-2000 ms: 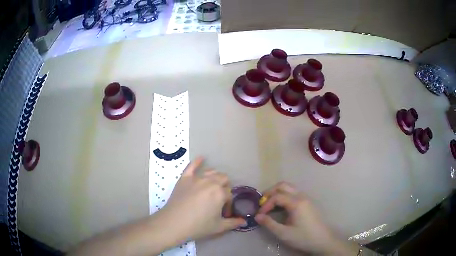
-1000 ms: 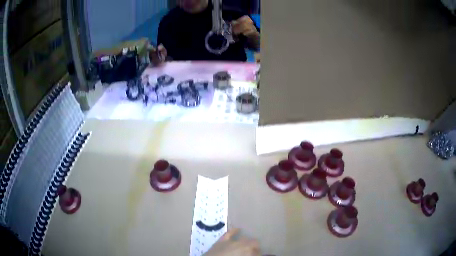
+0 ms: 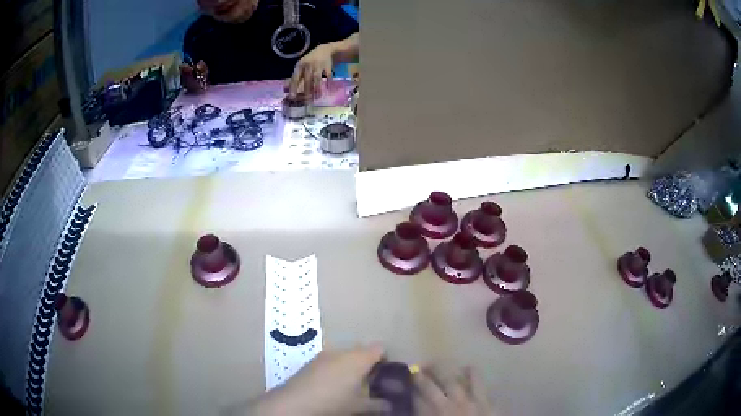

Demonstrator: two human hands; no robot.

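Note:
My left hand (image 3: pixel 337 383) and my right hand (image 3: pixel 451 396) are at the bottom edge, blurred and partly cut off. Between them they hold a dark-red flanged housing (image 3: pixel 392 388), its lower part out of the picture. A yellow finger cot shows on my right hand. A white release liner strip (image 3: pixel 293 292) lies left of the housing, partly under my left arm. It carries one curved black adhesive pad (image 3: pixel 293 336). Whether a pad is on the held housing cannot be seen.
Several flanged housings stand in a group (image 3: pixel 457 258) ahead right, others at far right (image 3: pixel 634 267) and left (image 3: pixel 215 262). Stacked pad strips (image 3: pixel 36 268) lean at the left edge. A cardboard divider (image 3: pixel 528 81) stands ahead. A person (image 3: pixel 268 49) works opposite among wired rings (image 3: pixel 245 130).
The view tipped up, then partly back down. The held housing and both hands now show at the bottom edge again. The opposite person's hand has come down to a metal ring.

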